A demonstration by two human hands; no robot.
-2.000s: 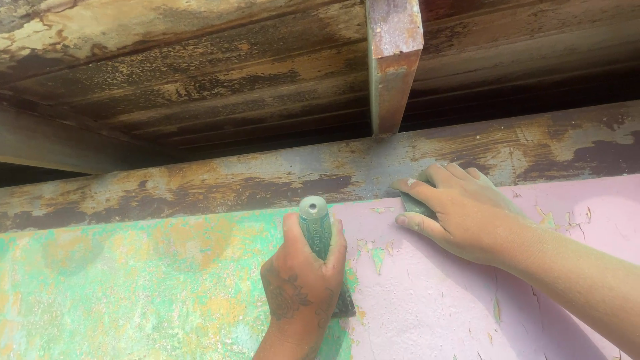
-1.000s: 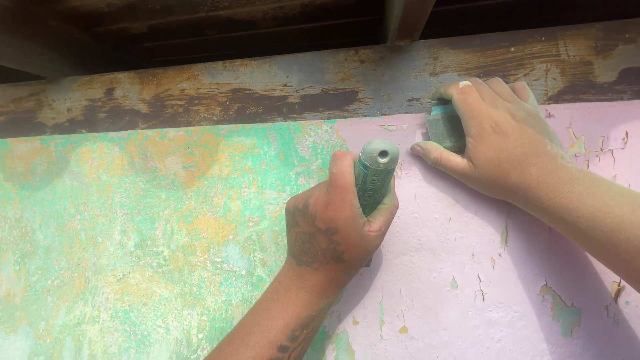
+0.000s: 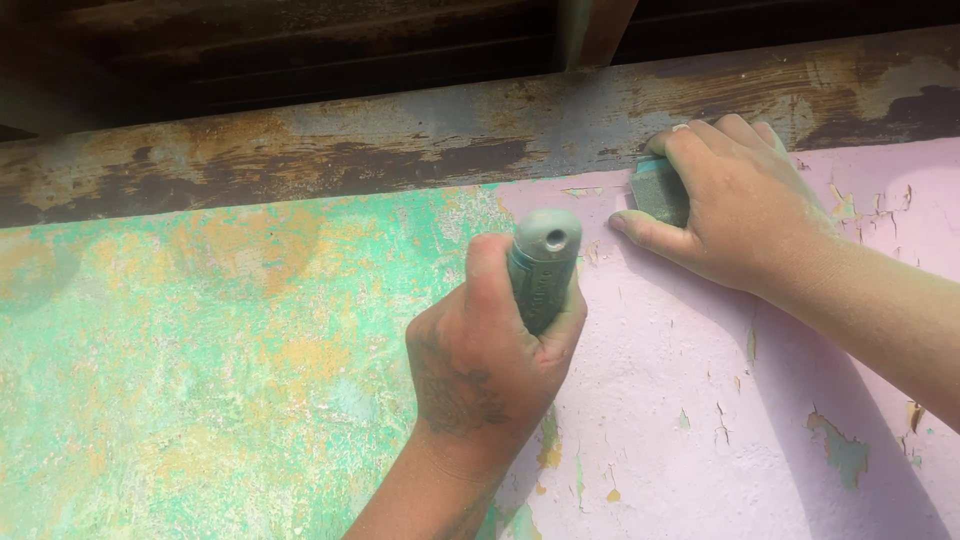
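My left hand point(image 3: 499, 345) is closed around the grey-green handle of a scraper point(image 3: 546, 270), its hanging hole facing me; the hand hides the blade. To the right, my right hand point(image 3: 731, 199) grips a sanding block point(image 3: 660, 193), grey and gritty with a teal edge, against the top of the pink painted wall point(image 3: 667, 405), just under the wooden board. Left of my left hand the wall shows a worn green and orange surface point(image 3: 225, 360). The pink paint has cracks and flaked spots.
A weathered wooden board point(image 3: 315, 150) with worn brown and grey paint runs along the top of the wall. Above it, a beam point(image 3: 592, 34) meets the board under dark overhead boards point(image 3: 360, 45).
Compared with two seconds ago, the view has tilted down. The blade, partly visible then below my left hand, is now hidden. Both hands keep their holds.
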